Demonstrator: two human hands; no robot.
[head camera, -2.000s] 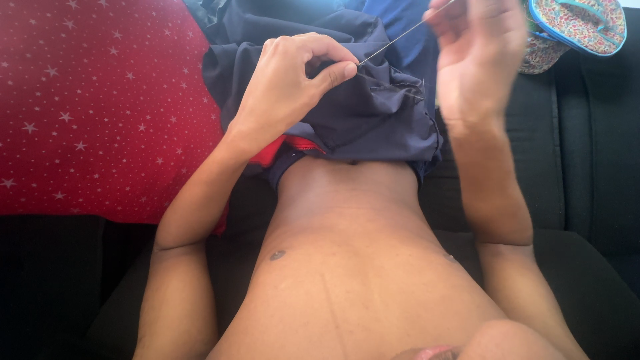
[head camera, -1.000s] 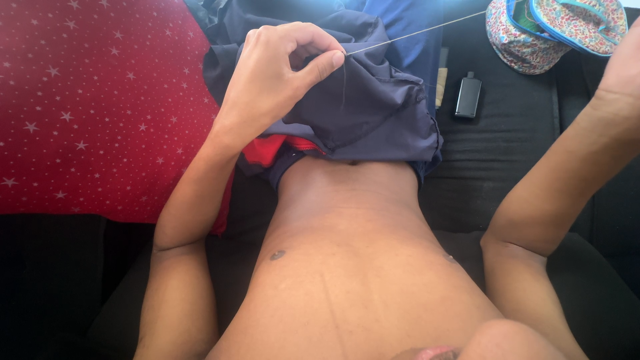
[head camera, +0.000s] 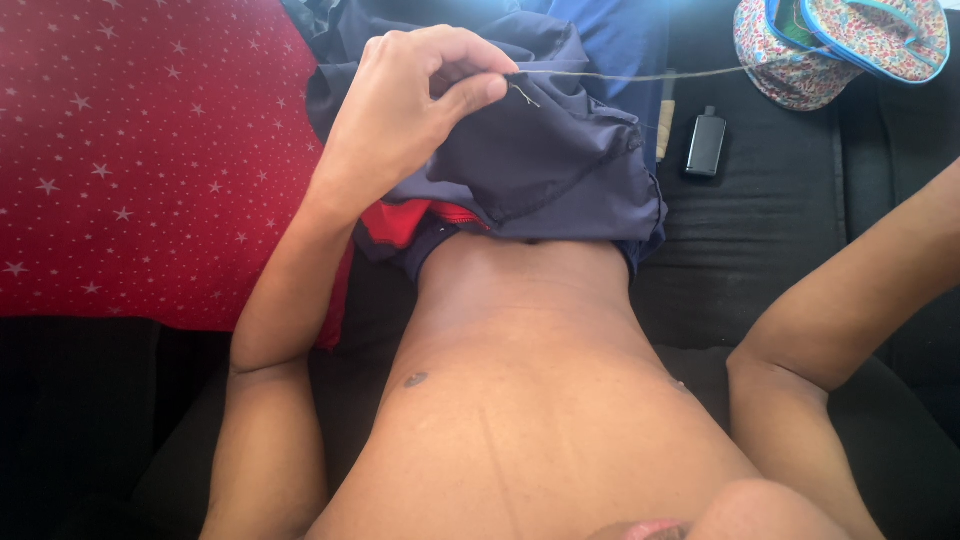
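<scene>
My left hand (head camera: 427, 97) pinches a thread and what looks like a dark fabric edge between thumb and forefinger, above a dark navy garment (head camera: 525, 165) on my lap. A short frayed thread end hangs just below the fingertips. From the pinch a long pale thread (head camera: 637, 77) runs right toward the flowered zip case and past its lid. Only my right forearm (head camera: 862, 292) shows, reaching out beyond the right edge; the hand itself is outside the picture. Red cloth with a zip (head camera: 397, 223) shows at the garment's lower left.
A red cloth with white stars (head camera: 150, 165) spreads at the left. On the black seat (head camera: 780, 210) lie a small dark device (head camera: 706, 142) and a beige strip (head camera: 664, 129). A flowered case with blue trim (head camera: 795, 67) stands partly open at the upper right.
My right hand has moved away to the right and out of view, uncovering the dark device and the case. My left hand stays over the garment, still pinching. The long thread now sags slightly.
</scene>
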